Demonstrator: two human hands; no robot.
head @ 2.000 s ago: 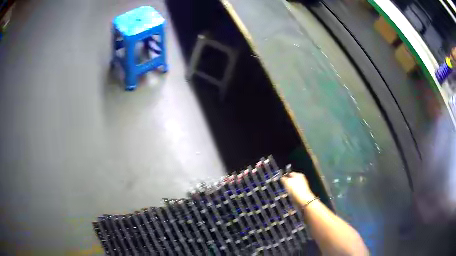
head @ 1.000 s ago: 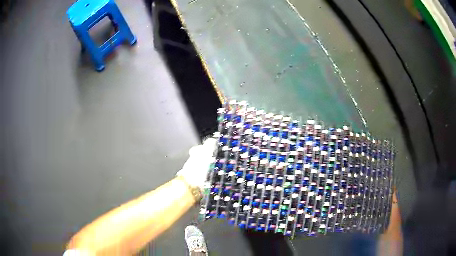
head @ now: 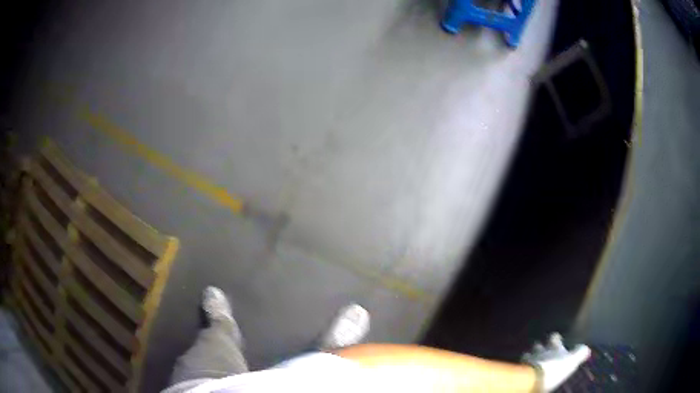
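The stack of racked boards [head: 614, 370] shows only as a dark speckled corner at the bottom right, by the green bench. Most of it is cut off by the picture's edge. My left hand [head: 558, 364], in a white glove, is at the stack's left side with the arm stretched across the bottom. Its fingers are blurred, and whether they grip the boards cannot be told. My right hand is not in view.
The green bench [head: 666, 192] with a yellowish edge runs down the right, dark beneath. A blue stool [head: 487, 17] is at the top. A wooden pallet [head: 92, 265] lies at the left. My two shoes and a yellow floor line [head: 165, 163] show on the grey floor.
The view has swung left and down to the floor and pallet. The stack has gone from the middle to the bottom right corner. My right arm has left the picture.
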